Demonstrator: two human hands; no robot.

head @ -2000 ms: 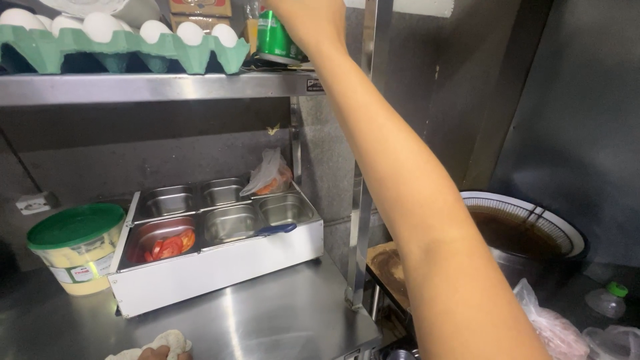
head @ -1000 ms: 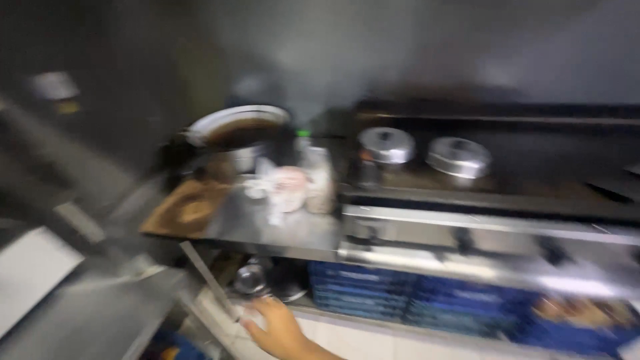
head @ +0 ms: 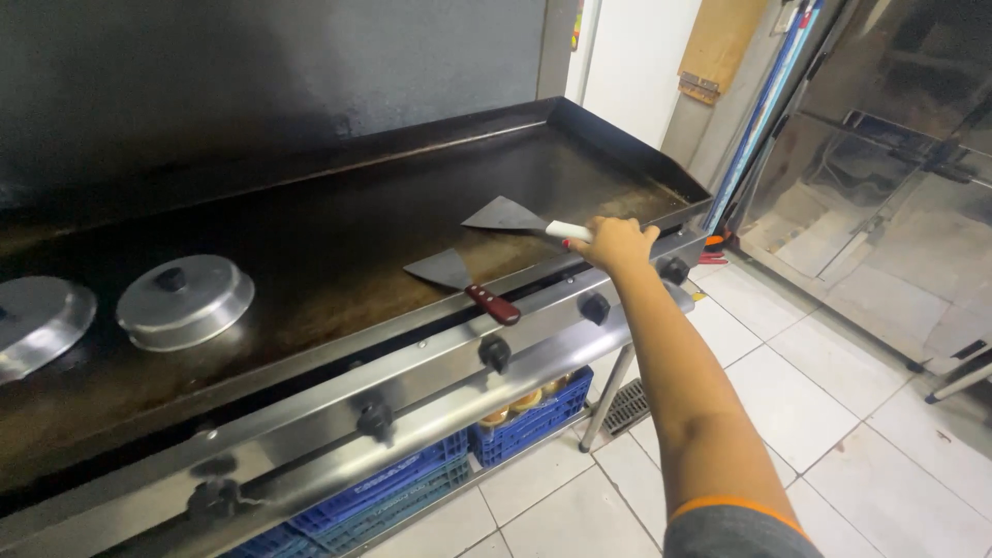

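Note:
My right hand (head: 616, 244) is closed around the white handle of a metal griddle scraper (head: 505, 215), whose wide blade is over the front right part of the flat-top griddle (head: 325, 225). To its left lies a second scraper (head: 443, 270) with a dark red riveted handle (head: 493, 304) that reaches over the griddle's front edge. Two round aluminium lids with black knobs, one whole (head: 184, 302) and one cut off by the frame (head: 43, 325), sit on the griddle at the left. My left hand is out of view.
Black control knobs (head: 494, 353) line the steel front of the griddle, above a metal rail. Blue plastic crates (head: 531, 426), one holding round food items, stand underneath. A floor drain (head: 626, 407) is set in white tiles. A steel-framed cabinet (head: 891, 178) stands at the right.
The view has swung far right, from the egg shelf and food pans to the griddle. My right hand, holding no scraper one second ago, now grips the white-handled one.

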